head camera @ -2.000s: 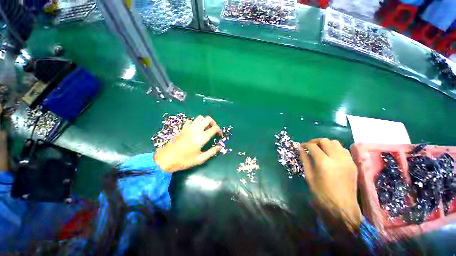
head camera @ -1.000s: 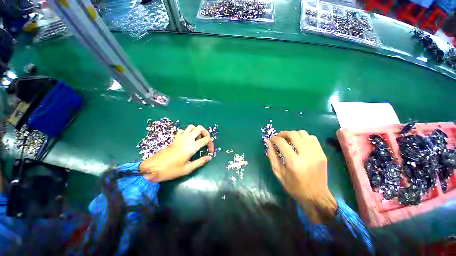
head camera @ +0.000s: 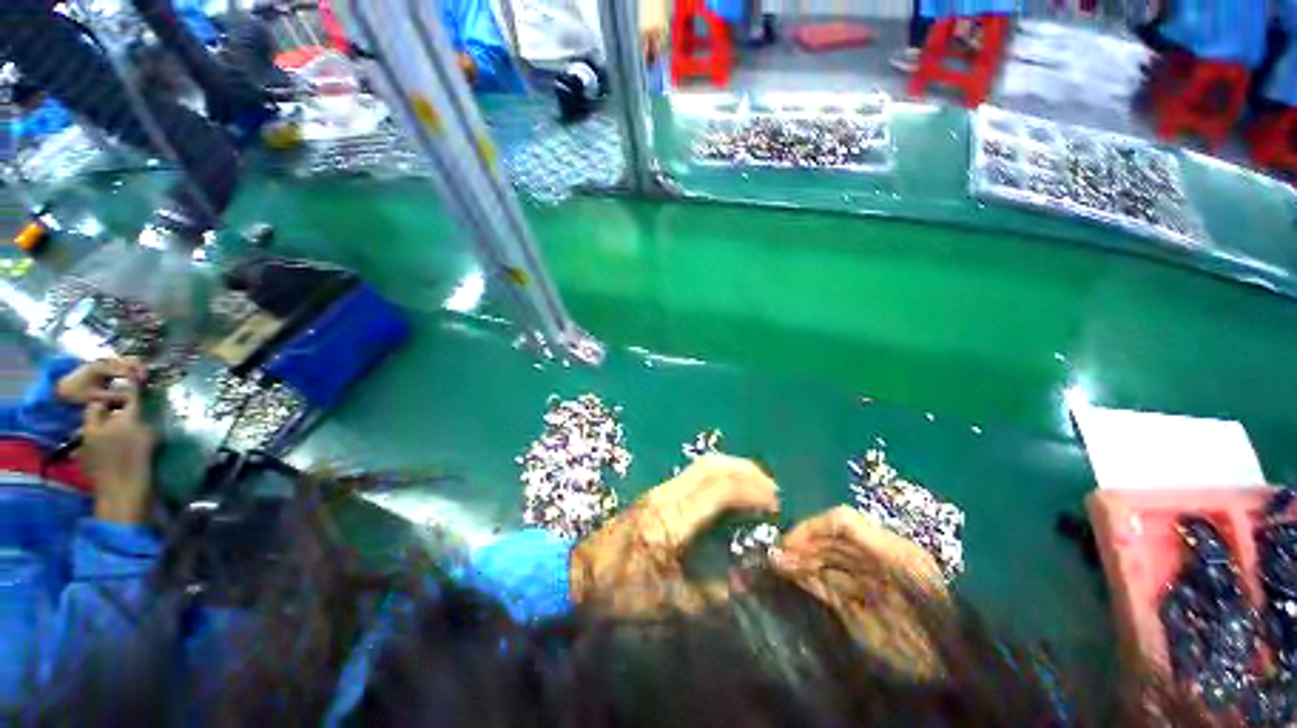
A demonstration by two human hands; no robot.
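Note:
My left hand (head camera: 676,533) and my right hand (head camera: 868,583) are close together low in the middle, fingertips bent towards each other. Strands of dark hair cover their lower parts. A small cluster of pale pieces (head camera: 754,541) shows between them. Whether either hand holds a piece cannot be told. A large heap of small silvery-pinkish parts (head camera: 573,467) lies left of my left hand, with a few parts (head camera: 701,445) beyond its fingers. A tighter heap of small silvery-purplish parts (head camera: 910,508) lies just beyond my right hand.
A pink tray (head camera: 1131,569) with dark glossy parts is at right, a white paper sheet (head camera: 1166,445) at its far edge. A slanting metal post (head camera: 477,185) and a blue box (head camera: 342,349) stand left. Clear trays (head camera: 790,138) line the far ledge. Another person's hands (head camera: 114,434) are at far left.
The view has tilted up, showing red stools and people beyond. My hands have come together from beside the two heaps to the small middle cluster.

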